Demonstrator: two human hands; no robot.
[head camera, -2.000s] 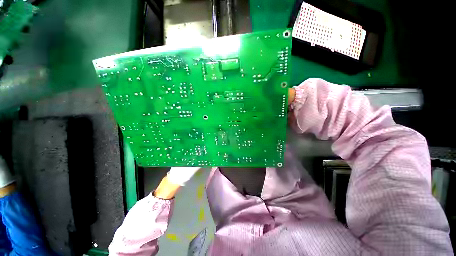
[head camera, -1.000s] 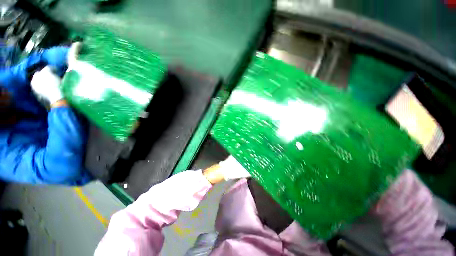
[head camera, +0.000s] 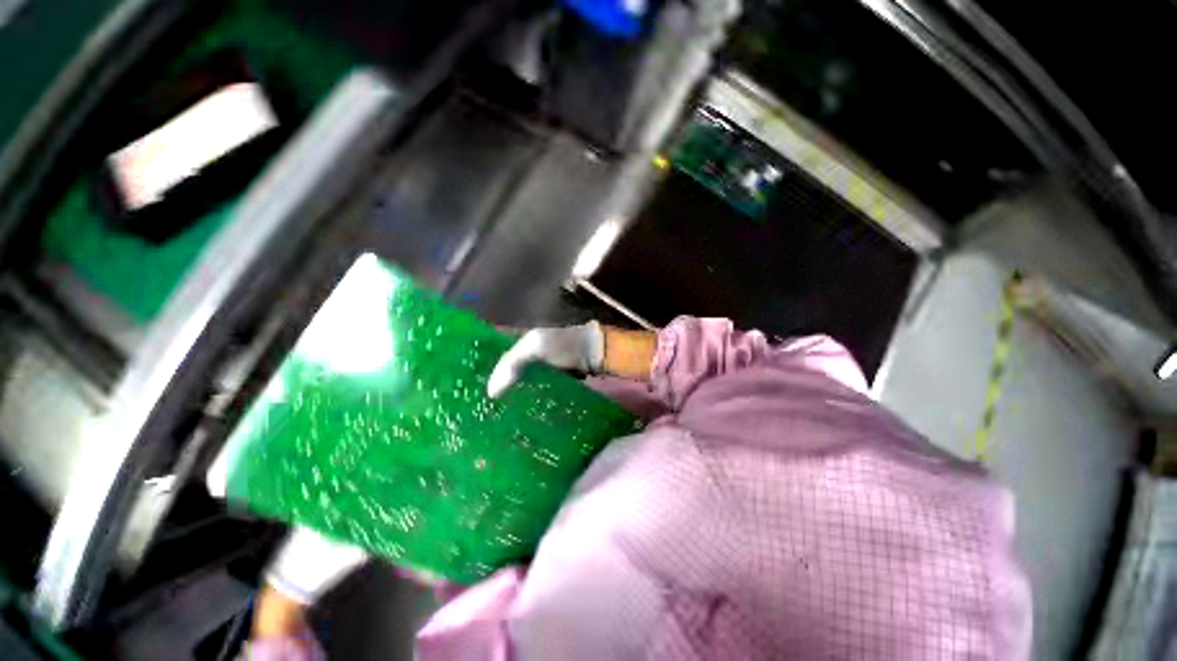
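Note:
A large green circuit board is held tilted at the left of centre, its face with silvery dots up and strong glare at the upper left corner. My right hand, in a white glove, grips the upper right edge, with fingers over the dotted face. My left hand, also in a white glove, is at the lower left edge; its fingers are partly hidden by the board. The view is blurred.
A curved silver rail runs along the left. Beyond it is a black tray with a pale sheet. A dark, pale-framed mat lies at upper right with a green populated board on it. Grey floor has yellow tape.
The view has swung to the right; the blue-sleeved person and their board have left it. The pale-framed mat has come in. My right glove now shows on the board's face.

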